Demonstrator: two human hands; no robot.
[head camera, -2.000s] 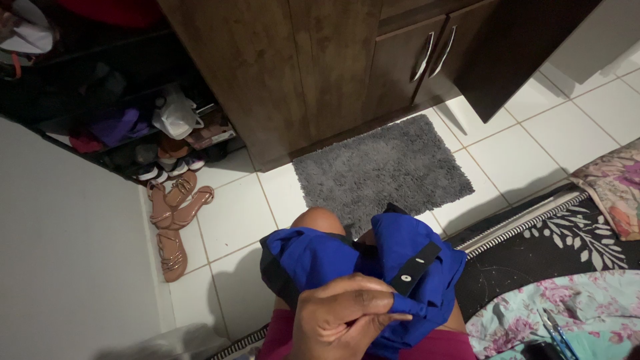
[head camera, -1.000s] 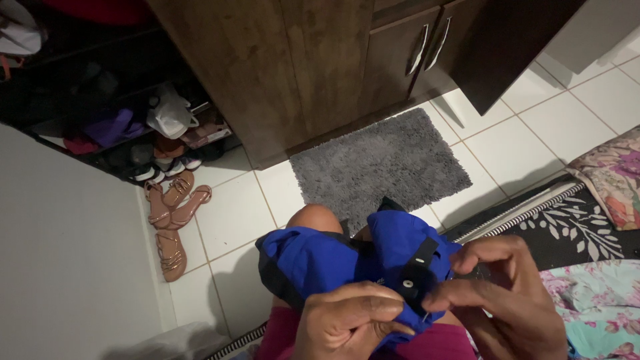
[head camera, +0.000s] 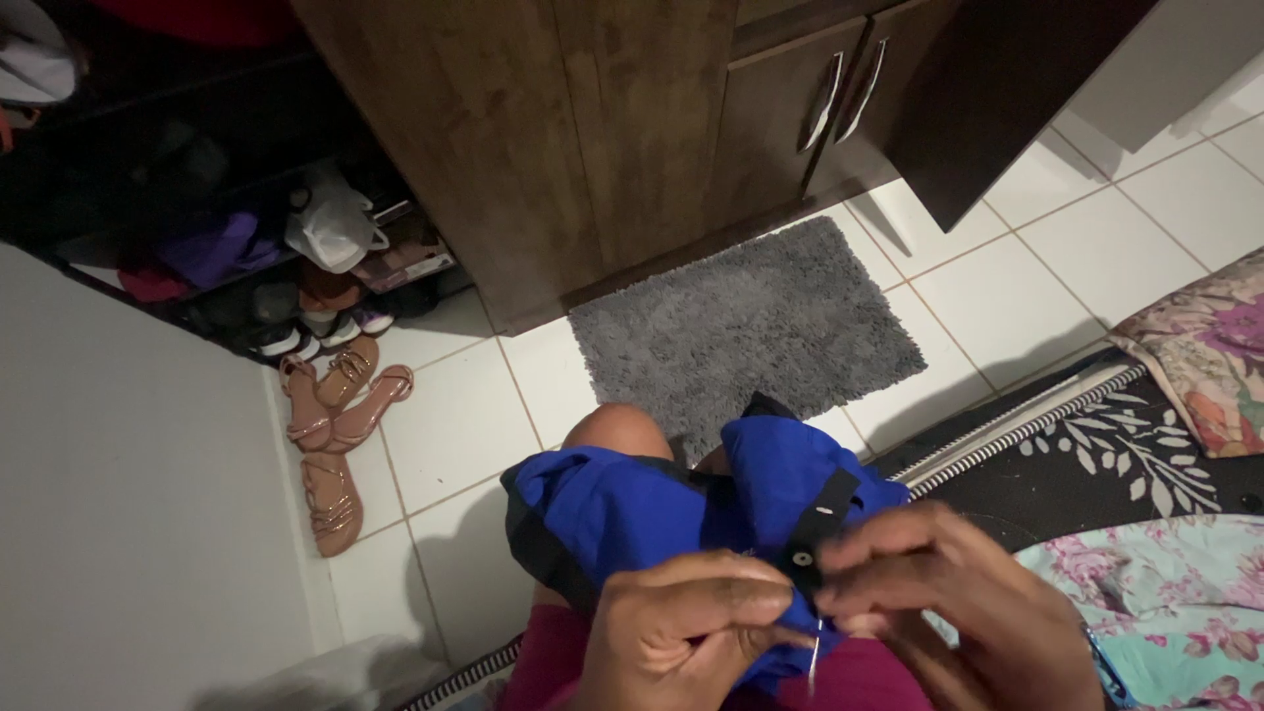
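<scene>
A blue garment (head camera: 612, 504) with black trim lies across my lap. A black strip (head camera: 825, 509) on it carries a small light metal snap or button (head camera: 802, 559) and a short white mark. My left hand (head camera: 691, 622) pinches the blue cloth between thumb and fingers, just below the strip. My right hand (head camera: 948, 592), somewhat blurred, is close beside it with its fingertips together at the black strip's edge. A thin shiny needle-like piece (head camera: 815, 657) points down between the hands; which fingers hold it is hard to tell.
A grey shaggy rug (head camera: 741, 326) lies on white tiles before a dark wooden cabinet (head camera: 642, 128) with one door ajar. Sandals (head camera: 333, 504) and a shoe rack (head camera: 227, 286) are at the left. Black patterned bedding (head camera: 1106, 454) and floral cloth (head camera: 1185, 592) lie at the right.
My right hand, not seen in the oldest frame, came in from the right and is now at the black strip. My left hand stays on the blue cloth.
</scene>
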